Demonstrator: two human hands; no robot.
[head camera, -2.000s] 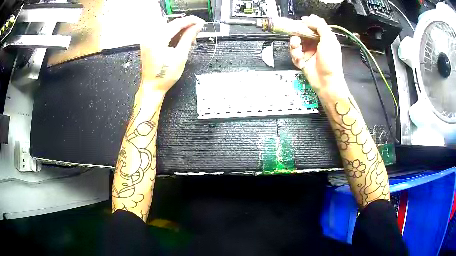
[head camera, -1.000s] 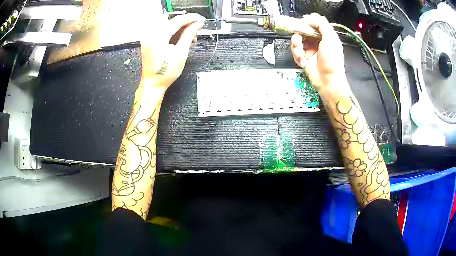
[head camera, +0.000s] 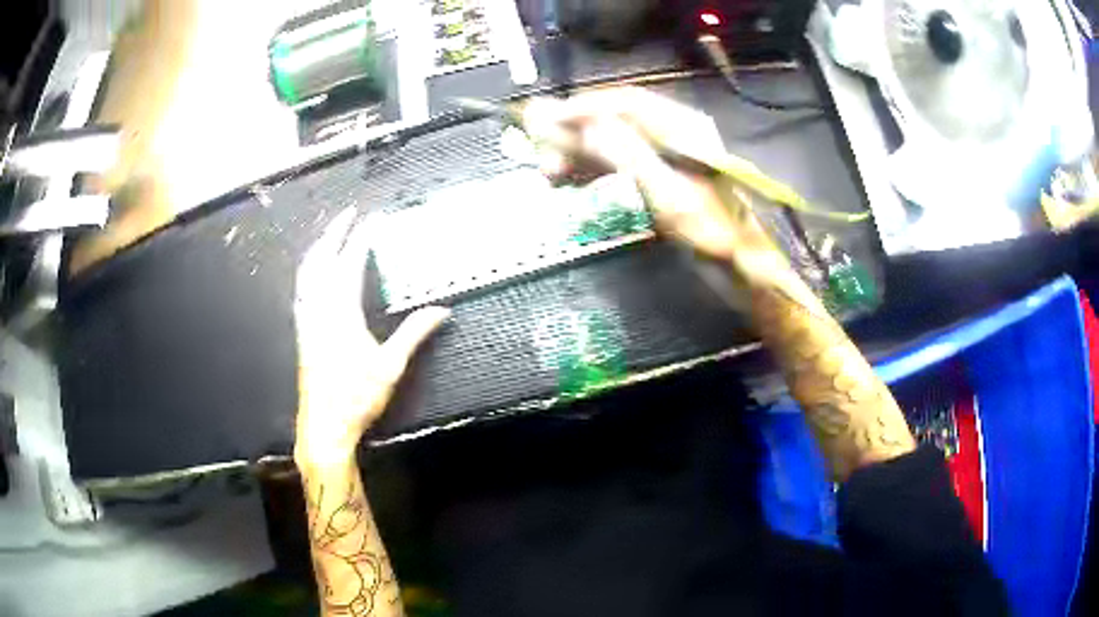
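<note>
The PCB panel (head camera: 482, 235) lies on the black ridged mat, mostly washed out white with a green right end. My left hand (head camera: 350, 350) is at the panel's left end, thumb and fingers spread around its lower left corner; whether it grips the panel is unclear. My right hand (head camera: 627, 139) is blurred above the panel's upper right part. It holds the soldering iron, whose barrel (head camera: 482, 111) points left beyond the panel; the yellow-green cable (head camera: 771, 187) runs right from the hand.
The solder spool (head camera: 323, 58) stands behind the mat. Another board with components (head camera: 460, 30) lies beside it. The soldering station's red light (head camera: 710, 18) shows at the back. A fan (head camera: 964, 84) is at the right, the blue bin (head camera: 1036, 422) at lower right. Pale metal rails (head camera: 60, 181) are at left.
The view has turned and shifted. My left hand has come down from the back edge to the panel's left end. My right hand has moved nearer the panel with the iron.
</note>
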